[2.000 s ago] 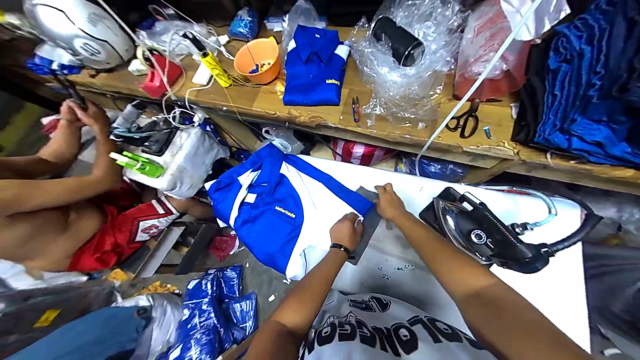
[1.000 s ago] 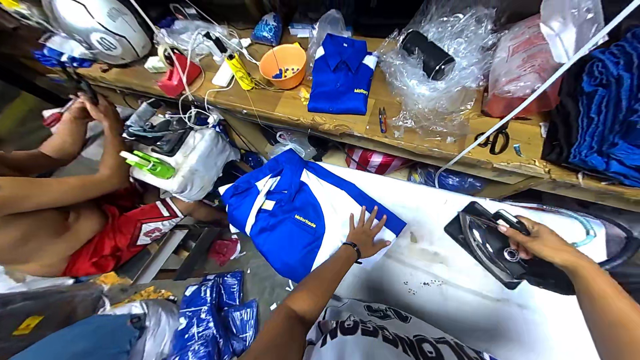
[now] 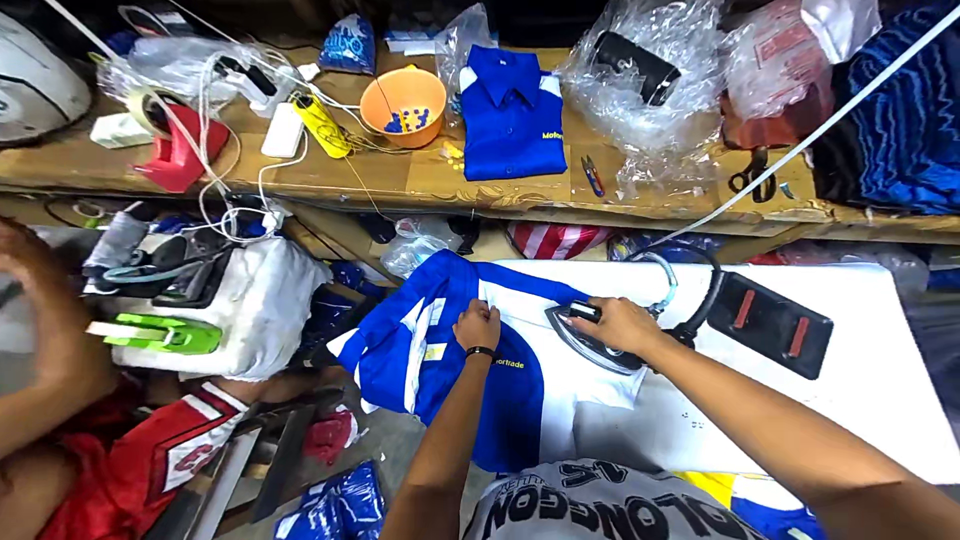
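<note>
A blue and white shirt [image 3: 517, 405] lies spread over the left end of the white ironing surface [image 3: 862, 435], part of it hanging past the edge. My right hand [image 3: 619, 324] grips the handle of a steam iron [image 3: 589, 341], whose soleplate rests on the shirt's white part. With a dark band on its wrist, my left hand [image 3: 478, 328] lies on the shirt near its upper part, fingers bent down at the cloth; whether they pinch it is hard to see. Right of the iron lies a black iron rest [image 3: 771, 324] with two red strips, bare.
On the wooden shelf [image 3: 360, 176] sit a folded blue shirt [image 3: 511, 120], an orange bowl [image 3: 403, 105], thread snips [image 3: 592, 176], scissors [image 3: 754, 176] and a red tape dispenser [image 3: 180, 146]. The iron's hose [image 3: 709, 292] curves behind it. A person [image 3: 52, 360] sits at the left.
The iron, in my right hand, has moved left from its rest onto the shirt. My left hand has gone from lying flat with fingers spread to bent fingers farther left on the shirt.
</note>
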